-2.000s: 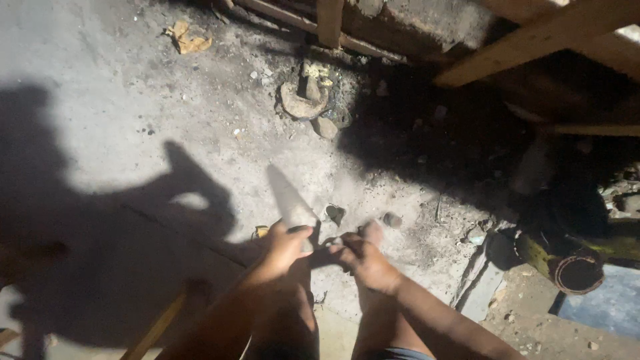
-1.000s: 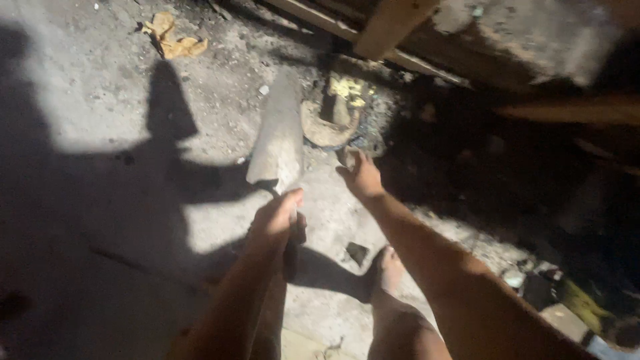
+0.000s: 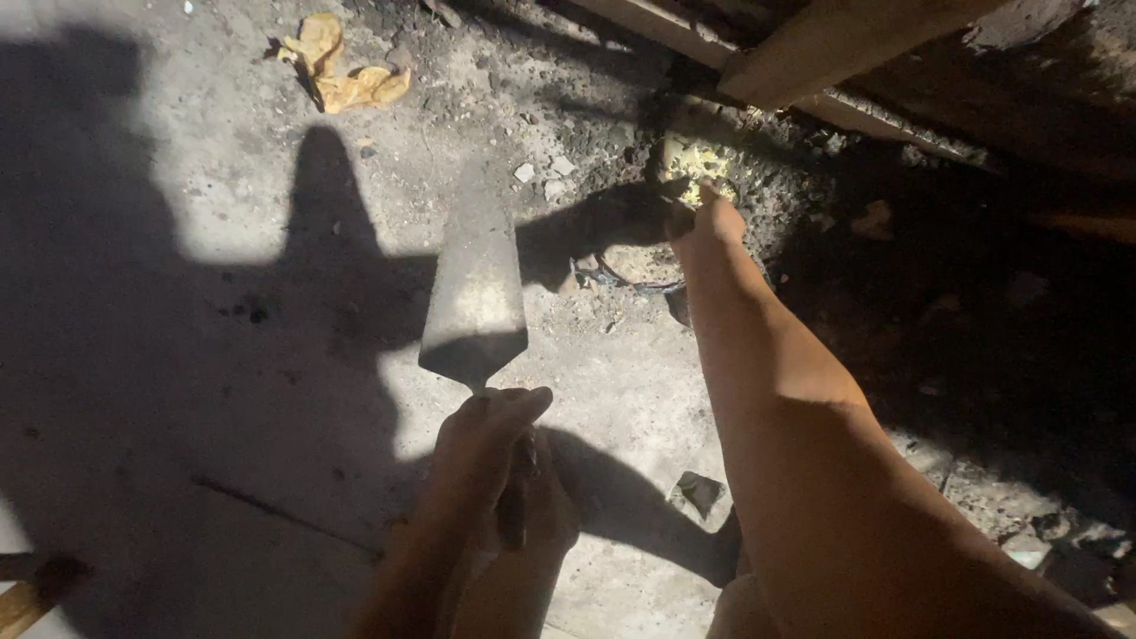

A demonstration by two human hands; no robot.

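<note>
My left hand (image 3: 488,435) is closed around the handle of a masonry trowel (image 3: 479,284), whose grey metal blade points up the view over the concrete floor. My right arm stretches forward, and my right hand (image 3: 710,217) is at a yellowish, crumbly lump (image 3: 697,164) near the wooden frame. Its fingers lie partly in shadow, so whether they grip anything cannot be told. Just below that hand is a pale, rounded piece (image 3: 643,262) with a dark strip along its edge.
A wooden post and rail (image 3: 781,71) cross the upper right. A dry yellow-brown leaf (image 3: 346,80) lies at the upper left. Small stone chips (image 3: 555,173) are scattered beyond the trowel, and a dark stone (image 3: 699,493) rests near my feet. Deep shadow covers the right side.
My right hand has reached farther forward, from beside the rounded piece to the yellowish lump. Two seconds ago both hands were close together near my feet. The trowel stays in my left hand.
</note>
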